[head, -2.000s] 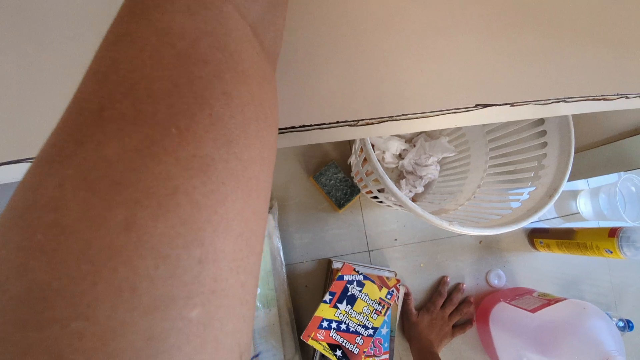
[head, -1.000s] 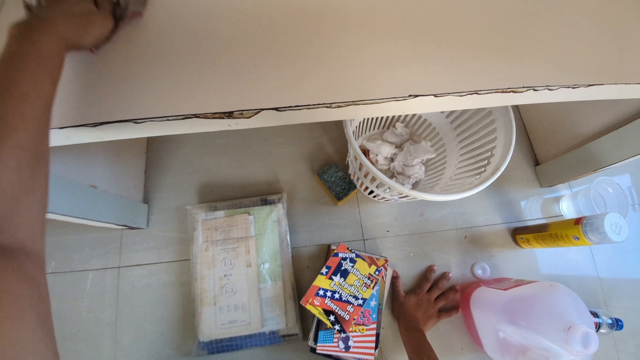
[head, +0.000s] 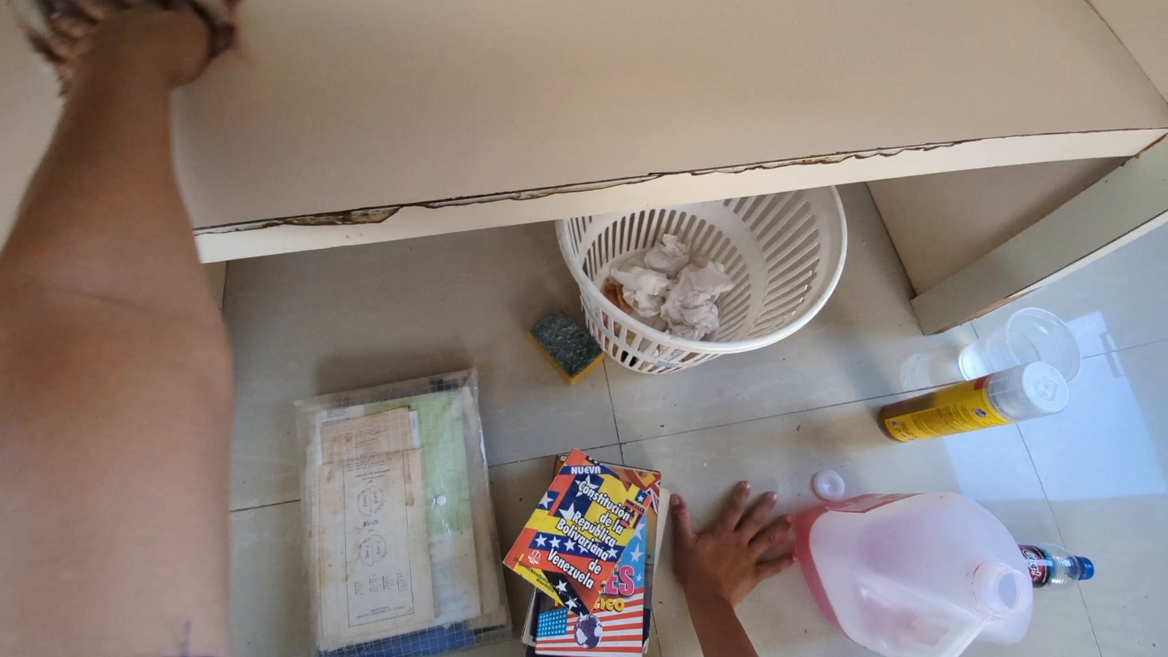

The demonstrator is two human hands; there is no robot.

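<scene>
My left hand, at the upper left, is closed on a bunched cloth against the cream board surface. My right hand rests on the tiled floor with its fingers spread, holding nothing. Just left of it lies a stack of booklets, the top one brightly coloured. To its right is an open plastic jug with pink liquid, and a small white cap lies above the jug. A clear plastic folder of papers lies further left on the floor.
Under the board's chipped edge, a white slotted plastic basket holds crumpled paper. Beside it lies a green and yellow sponge. At the right are a yellow spray can, a clear plastic cup, a small bottle and an upright panel.
Two seconds ago my left forearm covered much of the left side. The left hand then came into view at the upper left with the cloth. My right hand stays on the floor.
</scene>
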